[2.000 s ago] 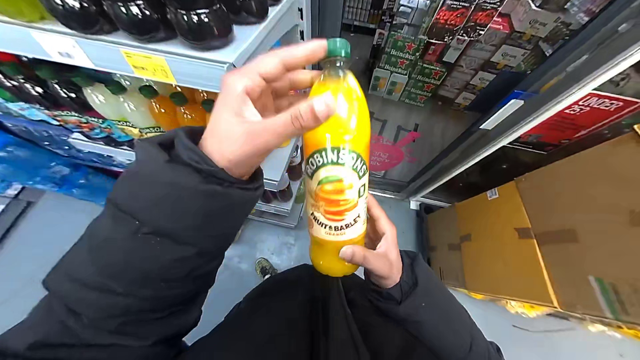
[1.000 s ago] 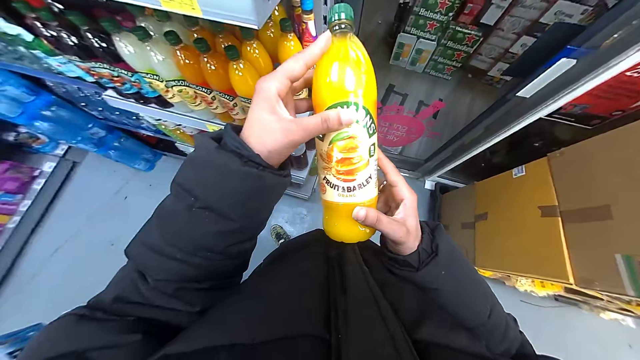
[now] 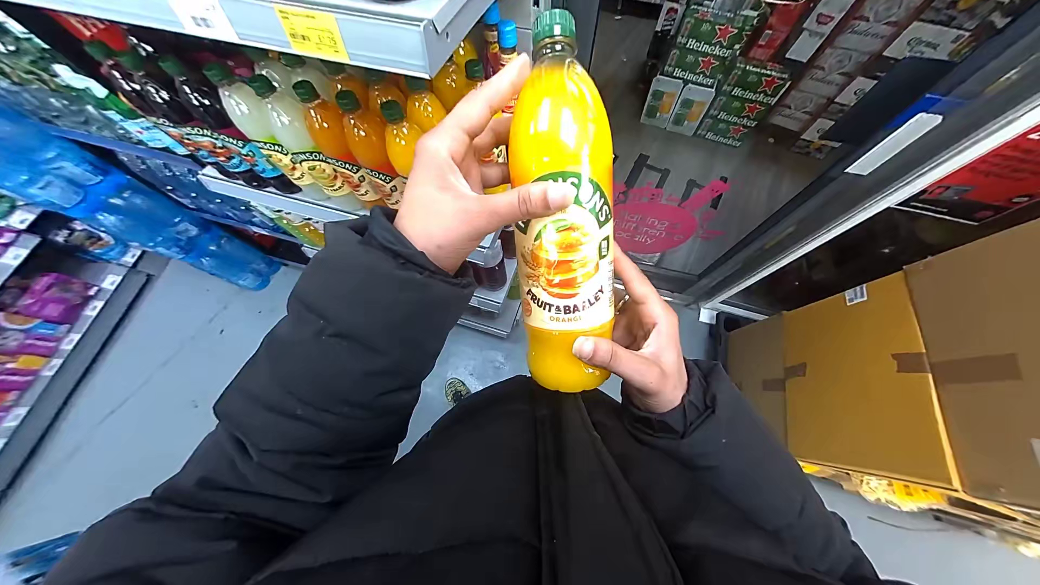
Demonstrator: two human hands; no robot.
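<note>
An orange squash bottle [image 3: 565, 268] with a green screw cap and a Robinsons label stands nearly upright before my body. My left hand [image 3: 475, 175] grips it from the left, the thumb lying across the front at the top of the label and the other fingers partly hidden behind. Lower down, my right hand [image 3: 642, 341] holds the right side near the base, its thumb on the front. The cap is on. To the left, several bottles of similar squash [image 3: 366, 134] stand in a row on a shelf.
Blue-tinted water bottles [image 3: 187, 236] lie stacked at the left, above a lower shelf of purple packets [image 3: 57, 301]. Price labels line the upper shelf edge [image 3: 390, 36]. Heineken cartons [image 3: 723, 73] are beyond the glass at the top right. Large cardboard boxes [image 3: 861, 366] stand at the right.
My left thumb and fingers, looser around the upper bottle two seconds ago, now press against it. My right hand keeps its hold near the base. The view has shifted, showing more of the left shelves.
</note>
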